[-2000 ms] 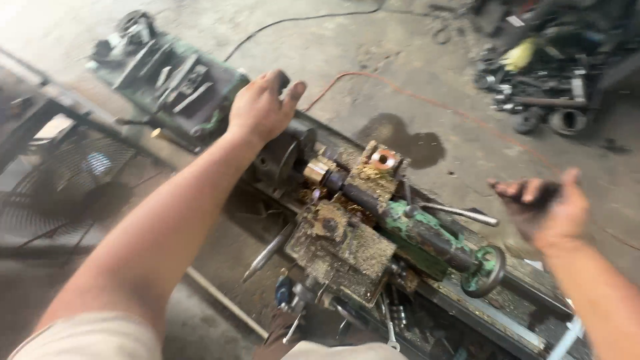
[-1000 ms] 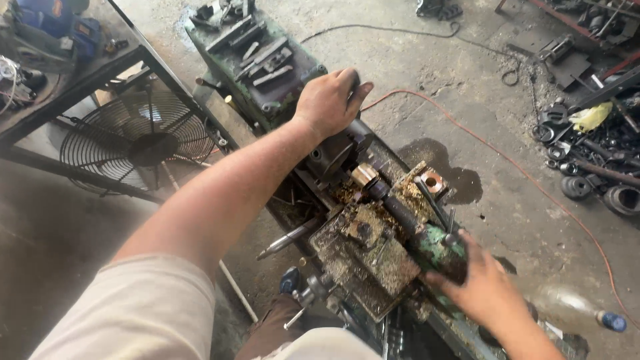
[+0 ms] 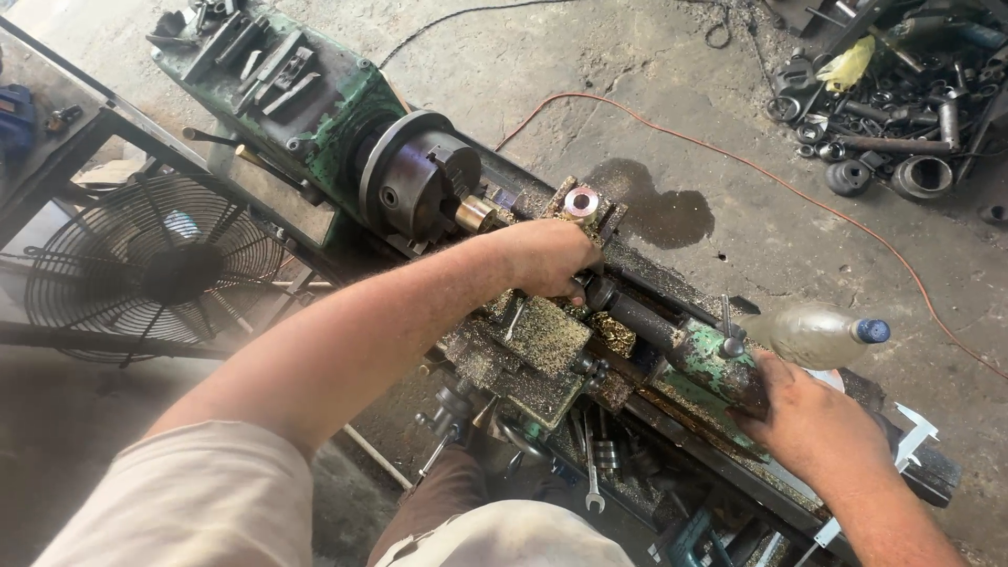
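Note:
A metal lathe runs diagonally through the view, its green headstock (image 3: 315, 102) at upper left. A brass-coloured cylindrical workpiece (image 3: 476, 214) sits at the jaws of the chuck (image 3: 425, 181). My left hand (image 3: 555, 256) reaches over the chip-covered carriage (image 3: 543, 339), its fingers curled at the front end of the tailstock quill (image 3: 638, 315); what they grip is partly hidden. My right hand (image 3: 811, 417) is wrapped round the rear of the green tailstock (image 3: 713, 362). A ring-shaped metal piece (image 3: 581, 203) rests behind the carriage.
A caged fan (image 3: 169, 268) stands at left. Beyond the lathe are a plastic bottle with a blue cap (image 3: 795, 335), an orange cable (image 3: 709, 150) and a heap of metal parts (image 3: 890, 134). A vernier caliper (image 3: 913, 433) lies by my right forearm; an open-ended wrench (image 3: 592, 465) is below the carriage.
My left hand has moved from above the chuck to the front of the tailstock. My right hand, off the machine two seconds ago, is on the tailstock.

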